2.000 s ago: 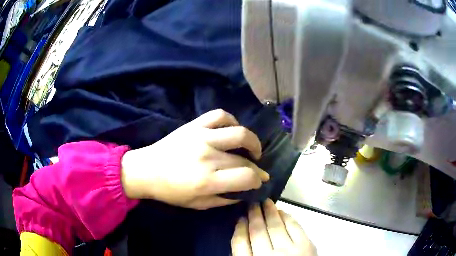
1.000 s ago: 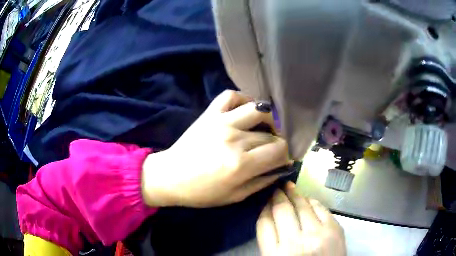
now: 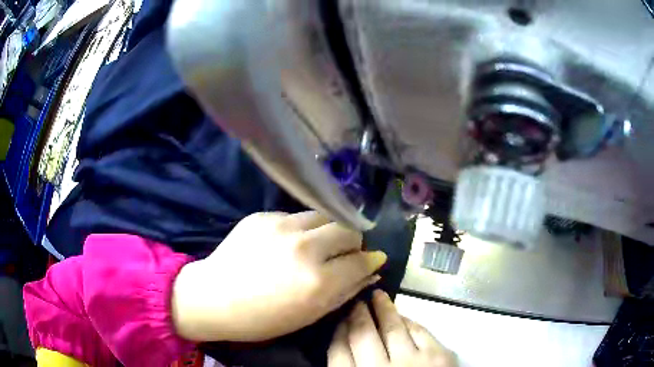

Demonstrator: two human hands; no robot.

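Dark navy cloth [image 3: 165, 150] spreads over the left side and runs under the sewing machine head [image 3: 423, 86]. My left hand [image 3: 276, 276], in a pink sleeve, lies on the cloth with its fingers bent at the cloth's edge, close to the head. My right hand [image 3: 387, 337], cut off by the bottom edge, has its fingertips on the cloth just below my left fingers. A purple part [image 3: 344, 166] and a pink-mauve disc [image 3: 417, 188] show under the head. The needle and presser foot are hidden.
A large ribbed tension knob [image 3: 500, 204] sticks out of the head, with a smaller ribbed knob [image 3: 442, 256] below. The metal bed [image 3: 516, 283] meets the white table [image 3: 495, 333]. A blue crate [image 3: 32, 179] stands at left, a dark object [image 3: 627, 337] at lower right.
The machine head looks larger and reaches further left over the cloth. My hands moved right and up, then back left and down. The yellow and green items no longer show.
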